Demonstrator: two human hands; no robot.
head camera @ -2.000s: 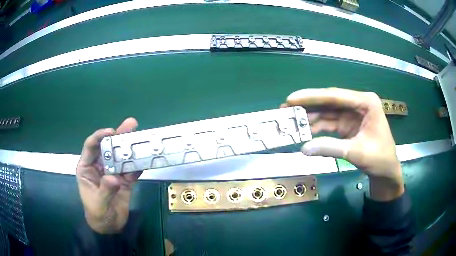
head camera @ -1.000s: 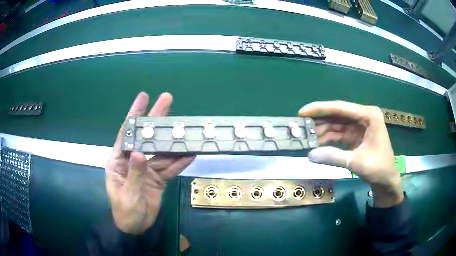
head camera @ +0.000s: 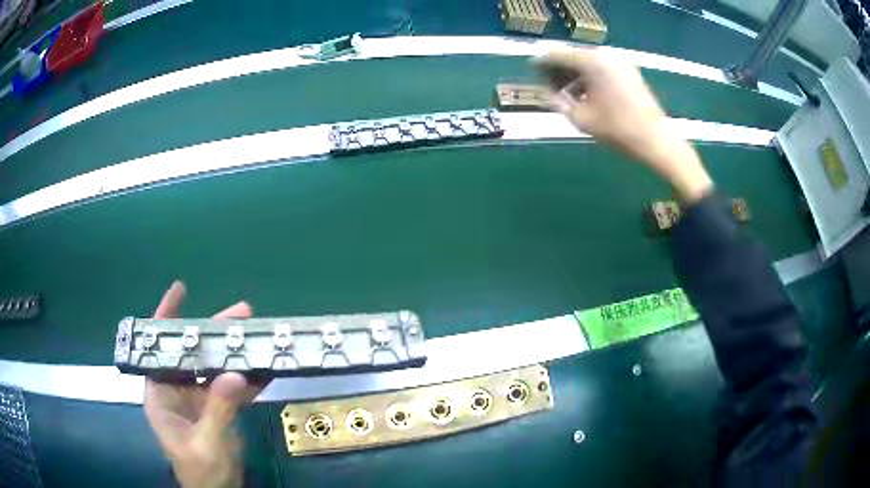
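Observation:
My left hand (head camera: 205,419) holds the grey fixture plate (head camera: 305,345) from below at its left part, above the near white strip. Several small silver discs sit in a row in it. The bronze plate (head camera: 382,437) with ringed sockets lies on the near green bench edge, just below the grey plate. My right hand (head camera: 596,95) is raised over the far belt, beside a brownish bar (head camera: 523,95). The hand is blurred, and whether it touches that bar cannot be told.
A dark open plate (head camera: 417,131) lies on the far white strip. A green label (head camera: 634,320) is on the near strip. Another bar (head camera: 664,215) is partly behind my right forearm. Stacked bronze bars (head camera: 527,14) stand at the back. A white housing (head camera: 828,157) is at right.
My right hand has left the grey plate's right end and reached out to the far belt. My left hand has moved left and down with the grey plate. The view has shifted.

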